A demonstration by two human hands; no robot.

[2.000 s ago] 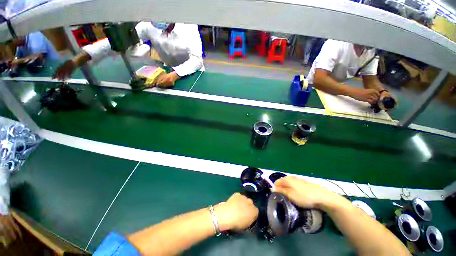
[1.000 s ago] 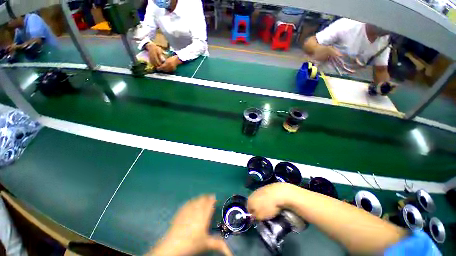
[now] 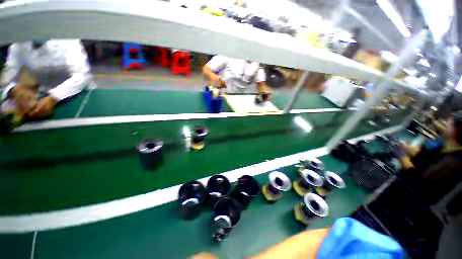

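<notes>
Several black housings (image 3: 219, 186) stand in a cluster on the green bench, against the white rail. The nearest housing (image 3: 227, 208) has small black fittings at its lower end. Right of them stand several inner units with flared silver rims and yellow-banded bodies, the nearest one (image 3: 315, 205) apart from the rest. My right forearm (image 3: 294, 245), in a blue sleeve, crosses the bottom edge. My right hand is cut off there; only a sliver of skin shows, so its grip is hidden. My left hand is out of view.
A black cylinder unit (image 3: 151, 154) and a yellow-banded unit (image 3: 199, 137) stand on the green belt. A blue dispenser (image 3: 213, 100) is on the opposite bench. Black crates (image 3: 400, 212) and a black parts pile (image 3: 354, 152) are at right, near another person. A white shelf spans above.
The view has swung right, bringing the crates and parts pile in. My left hand has left the picture, and my right hand has moved away from the housings and down to the bottom edge.
</notes>
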